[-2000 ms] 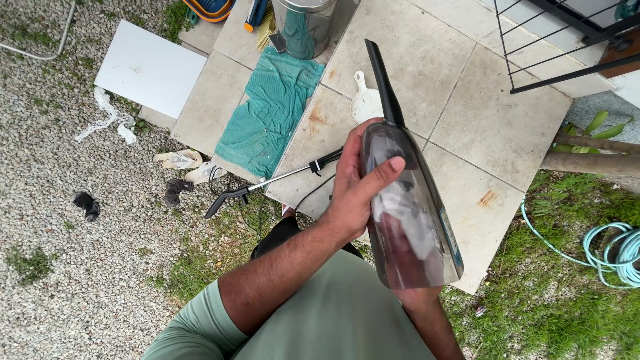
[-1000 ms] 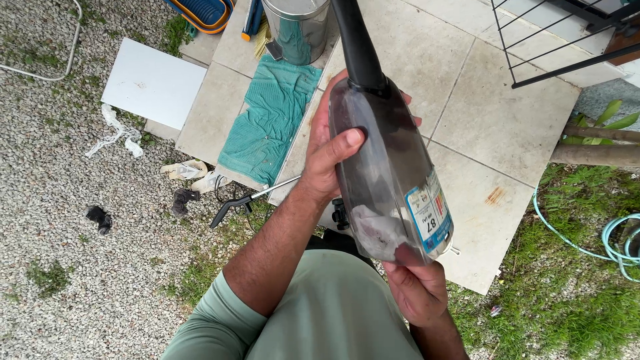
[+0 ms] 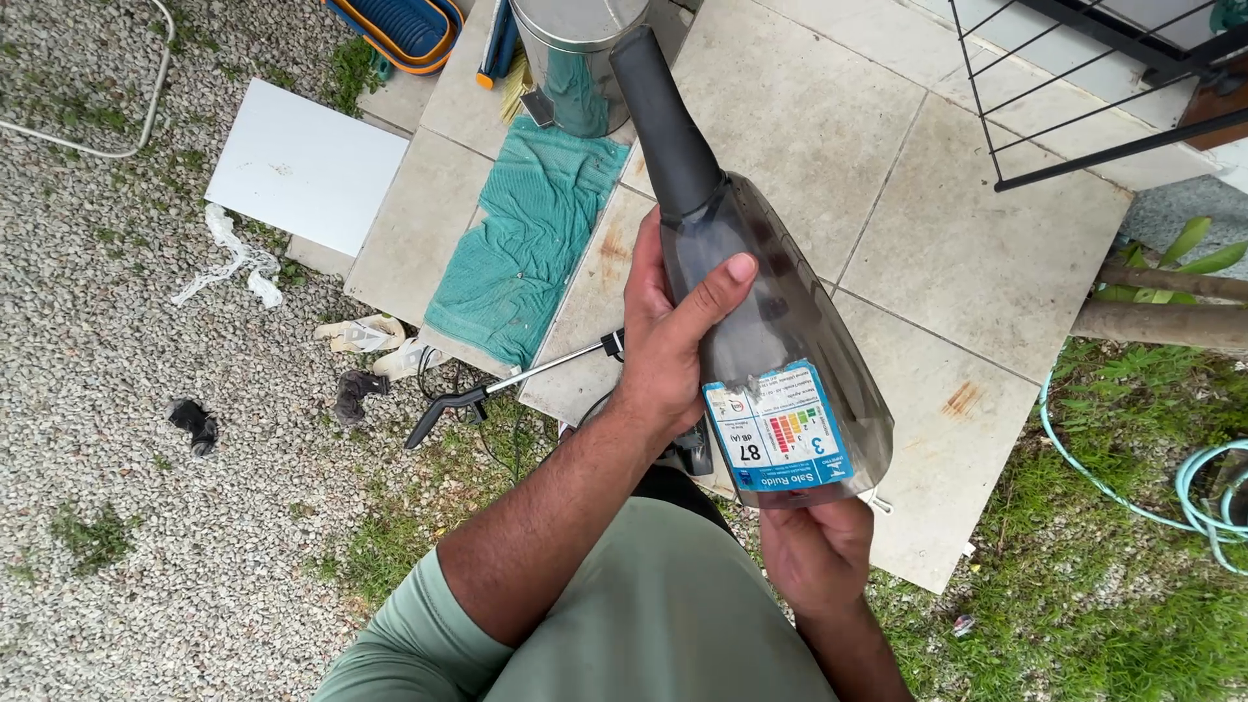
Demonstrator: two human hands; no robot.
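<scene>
A smoky transparent plastic container [image 3: 780, 292], apparently a handheld vacuum's dust bin, has a black nozzle [image 3: 668, 122] pointing up and to the left. It bears a blue and white noise label [image 3: 780, 429]. My left hand [image 3: 678, 322] grips its left side, with the thumb across the front. My right hand [image 3: 819, 546] is at its lower end, palm toward me; the container hides part of the fingers. Beyond my left forearm lies a spray lance [image 3: 507, 380] with a black handle, partly hidden by the hand.
A teal cloth [image 3: 531, 244] lies on the tiles beside a metal bin [image 3: 580, 58]. A white board [image 3: 307, 166], flip-flops [image 3: 366, 334] and dark socks [image 3: 192, 426] are at the left. A black metal rack [image 3: 1102, 97] stands upper right; a coiled light-blue hose [image 3: 1194, 497] lies on grass.
The container has turned in my hands, bringing its label to face the camera. Both hands remain on it, my right one at the lower end.
</scene>
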